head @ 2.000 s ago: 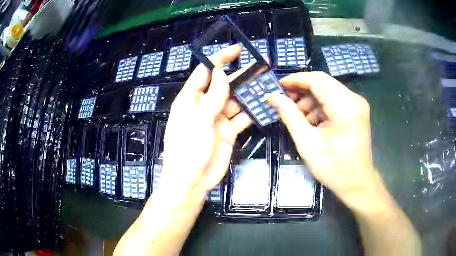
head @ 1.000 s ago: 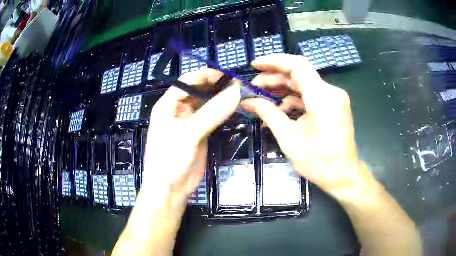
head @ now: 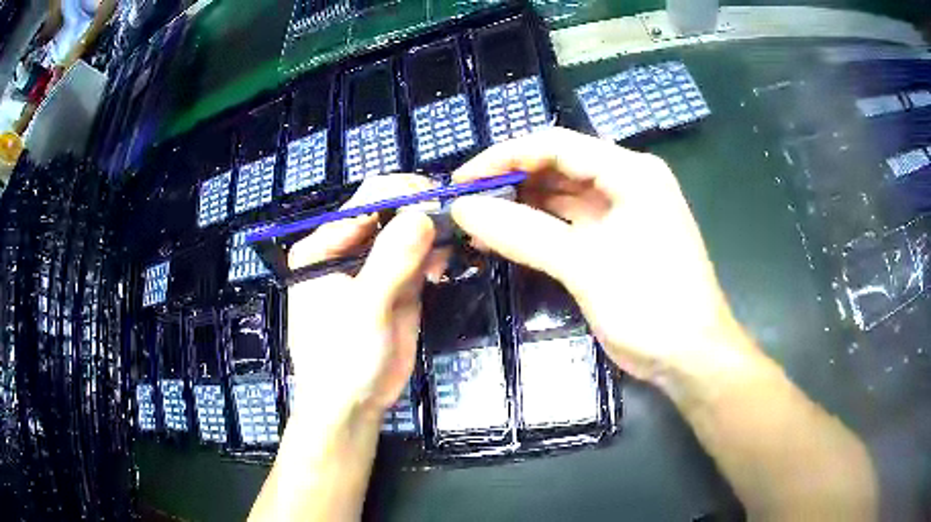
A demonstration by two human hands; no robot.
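Observation:
A black front housing (head: 352, 219) with a blue-purple edge is held almost edge-on above the tray, its left end lower than its right. My left hand (head: 357, 275) grips its left and middle part. My right hand (head: 582, 224) pinches its right end, thumb below and fingers above. A sliver of the pale keypad (head: 478, 200) shows between the hands. The blister tray (head: 531, 445) lies beneath, holding housings with pale keypads in upright rows and a sideways row between. My hands hide part of its middle and near row.
A few keypads (head: 643, 99) lie by the pale strip (head: 613, 39). Stacked blister trays (head: 61, 336) stand at far left. Clear plastic (head: 888, 265) with pale and dark parts lies at right. More clear plastic (head: 337, 31) is at the far side.
The housing has turned from face-up, with its key grid showing, to nearly edge-on. Both hands keep their grip and have moved left. The view has shifted, showing more at the far side.

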